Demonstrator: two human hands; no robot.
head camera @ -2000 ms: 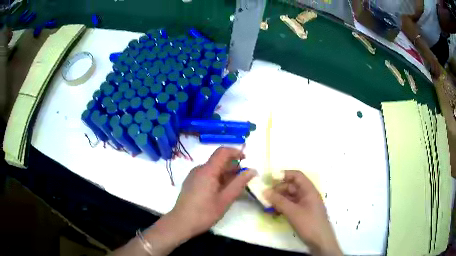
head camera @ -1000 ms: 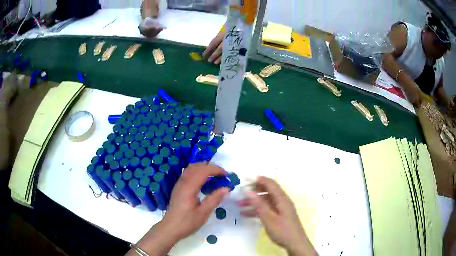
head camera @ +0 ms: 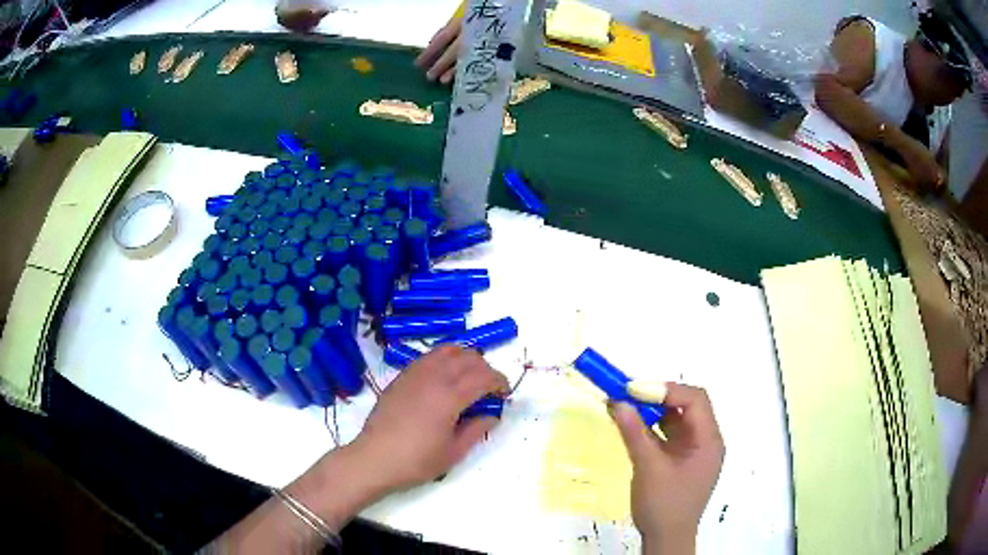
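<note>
My right hand (head camera: 677,455) holds a blue battery cell (head camera: 603,374) between thumb and fingers, tilted, right of centre. Thin red and dark wire leads (head camera: 542,366) run from its upper left end toward my left hand. My left hand (head camera: 428,417) is closed around another blue cell (head camera: 483,407), whose end shows at the fingertips; the rest is hidden. Several loose blue cells (head camera: 425,326) lie just beyond my left hand. A cluster of upright blue cells (head camera: 276,271) with dark green ends stands to the left. A pale yellow adhesive sheet (head camera: 585,461) lies flat between my hands.
Pale yellow sheet stacks lie at the right (head camera: 829,401) and left (head camera: 70,239). A tape roll (head camera: 144,224) is at upper left. A grey metal upright (head camera: 472,130) stands beyond the cells. Tan pieces and a blue cell lie on the green belt (head camera: 607,190). Other people are across it.
The view has shifted. A blue cell now shows clearly in my right hand, with its wires extended. More cells lie loose beside the cluster. My left hand has turned palm down over a cell.
</note>
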